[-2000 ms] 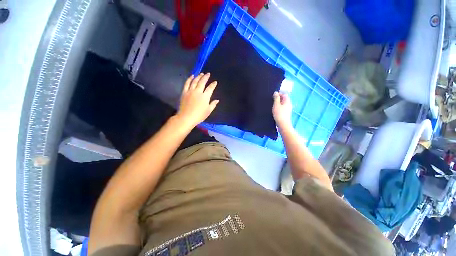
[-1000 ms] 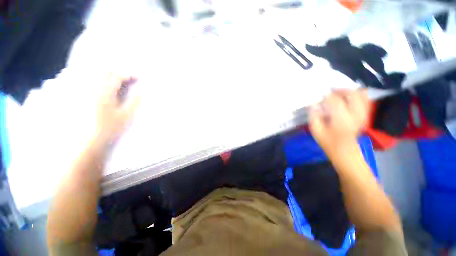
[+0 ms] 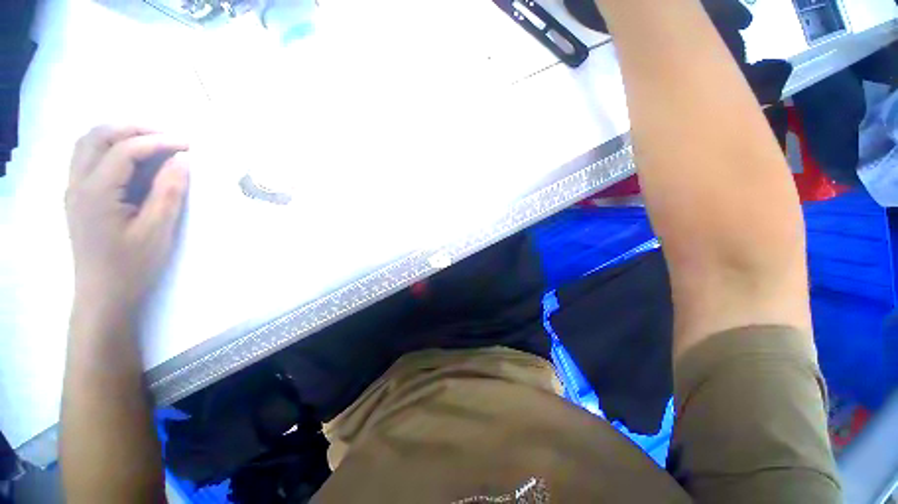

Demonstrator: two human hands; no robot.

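My left hand (image 3: 123, 202) rests on the white table (image 3: 394, 128) at the left, fingers bent and thumb apart. A dark patch shows between thumb and fingers; it looks like shadow, and no held item shows. My right forearm reaches up across the table at the right; the right hand is cut off by the top edge. Black thread snips (image 3: 551, 34) lie left of that forearm. Black cloth (image 3: 768, 77) shows beside and behind the forearm. Metal machine parts (image 3: 205, 10) show at the top left.
A measuring tape (image 3: 441, 258) runs along the front edge. A short curved grey strip (image 3: 264, 190) lies on the table. Black fabric (image 3: 12, 74) is at the far left. Below are a blue crate (image 3: 566, 359) holding black pieces and a red object (image 3: 812, 177).
The view has turned from the crate and fabric panel to the table. My right hand has moved from the table edge up out of the picture. My left hand is farther left.
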